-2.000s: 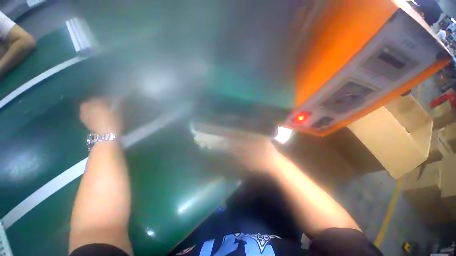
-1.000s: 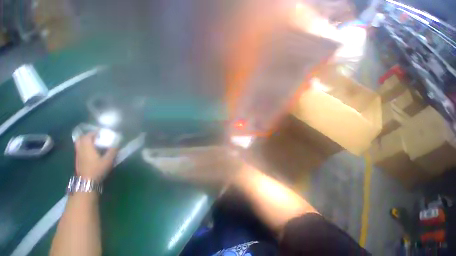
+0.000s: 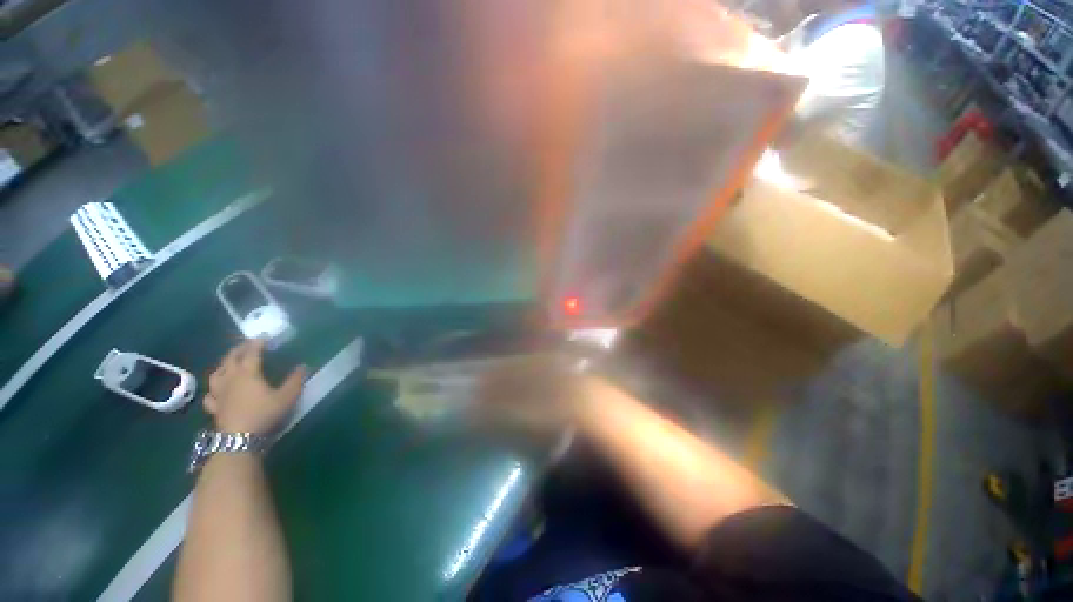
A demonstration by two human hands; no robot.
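Observation:
Three white plastic housings lie on the green belt. One housing (image 3: 252, 308) is upright in view, its lower end at the fingertips of my left hand (image 3: 252, 394); I cannot tell if the fingers grip it. Another housing (image 3: 148, 381) lies to the left, and a third, blurred housing (image 3: 299, 278) lies just behind. My right hand (image 3: 530, 390) is badly blurred at the pale fixture (image 3: 412, 388), in front of the machine; what its fingers do is hidden.
The orange-edged machine control box (image 3: 659, 188) stands behind my right hand, with a red light (image 3: 572, 305) at its lower corner. White slotted strips (image 3: 110, 240) lie at the back left. A large open carton (image 3: 841, 241) stands on the right. White guide lines cross the belt.
The view has shifted. Since one second ago my left hand has drawn back slightly from the housing, its fingers more spread. My right hand stays at the fixture.

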